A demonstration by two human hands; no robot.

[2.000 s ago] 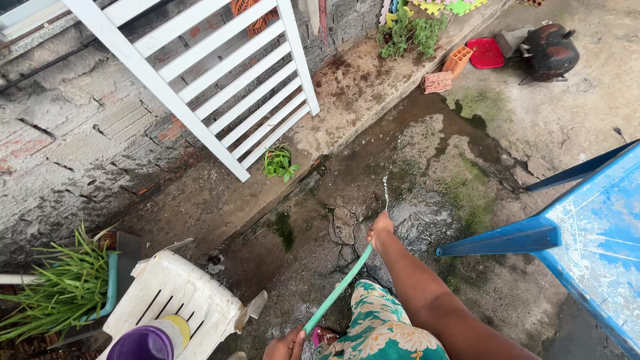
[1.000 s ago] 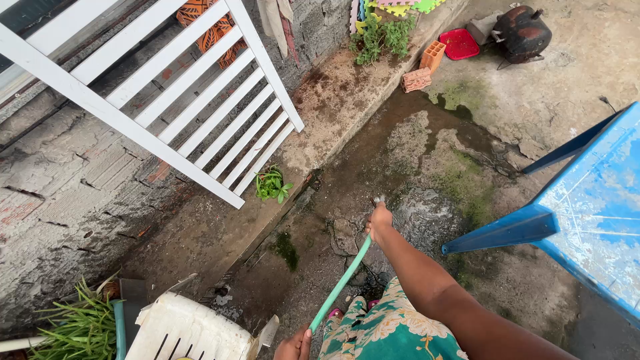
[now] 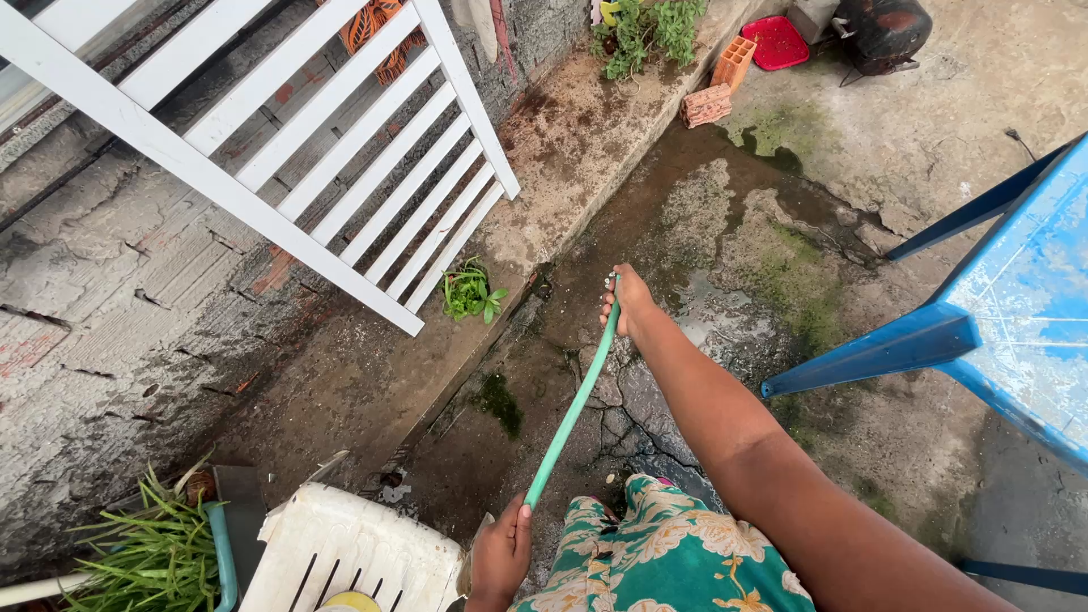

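A green garden hose (image 3: 574, 408) runs between my two hands. My right hand (image 3: 627, 299) is closed around its far end, with a little water showing at the tip, above wet, cracked concrete (image 3: 633, 408). Lower down, my left hand (image 3: 500, 552) grips the hose beside the white slatted plastic chair (image 3: 357, 535). Part of a yellow-rimmed thing (image 3: 350, 602) rests on that chair. To the left of my right hand, a small green plant (image 3: 470, 293) grows on the raised concrete ledge (image 3: 565, 170), near the foot of a white slatted frame (image 3: 319, 251).
A blue plastic table (image 3: 1020, 323) with splayed legs stands at the right. Hollow bricks (image 3: 707, 105), a red tray (image 3: 775, 42) and a black round-bodied grill (image 3: 884, 34) lie at the top. A long-leaved potted plant (image 3: 153, 544) is at the lower left, by the rough wall (image 3: 110, 357).
The thin stream of water that rose from the hose end two seconds ago is now only a small splash at my right hand. Both hands keep hold of the hose.
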